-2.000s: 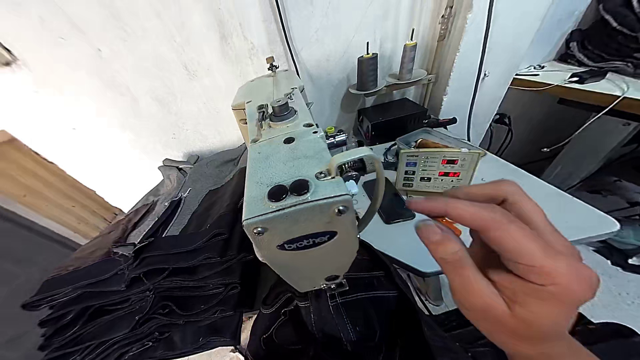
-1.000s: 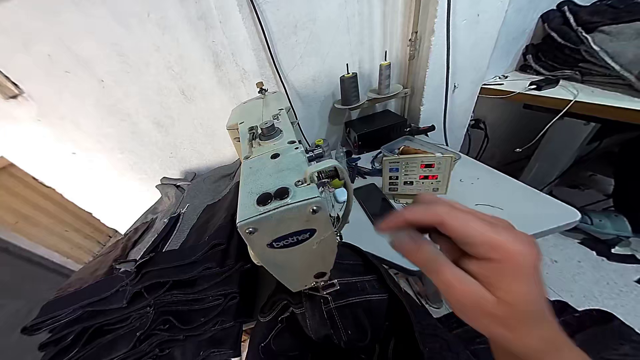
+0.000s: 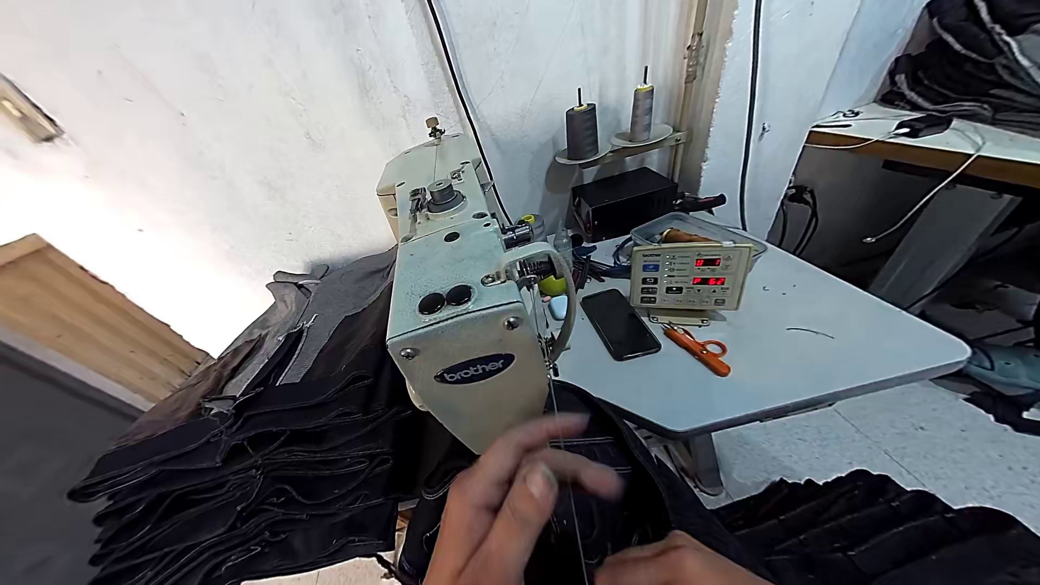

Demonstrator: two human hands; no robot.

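A Brother industrial sewing machine (image 3: 467, 325) stands at the centre, with a thin thread (image 3: 553, 406) running down from its needle side. My left hand (image 3: 520, 496) is in front of the machine head, its slightly blurred fingers spread around the thread over dark denim (image 3: 650, 463). At the bottom edge my right hand (image 3: 674, 561) lies low against the denim; its fingers are mostly out of view, so its grip is unclear. Orange-handled thread snips (image 3: 699, 351) rest on the white table (image 3: 829, 341), beside a black phone (image 3: 620, 324) and below the control panel (image 3: 691, 279).
Stacked dark denim pieces (image 3: 244, 471) lie left of the machine, more dark fabric (image 3: 877, 528) at lower right. Behind the panel are a plastic tray (image 3: 751, 237) and a black box (image 3: 624, 201). Thread cones (image 3: 582, 132) stand on a wall holder. A second table (image 3: 999, 150) is at upper right.
My right hand has moved from over the table, by the phone and panel, down to the bottom edge. My left hand has come into view at the machine. The snips and phone are now uncovered.
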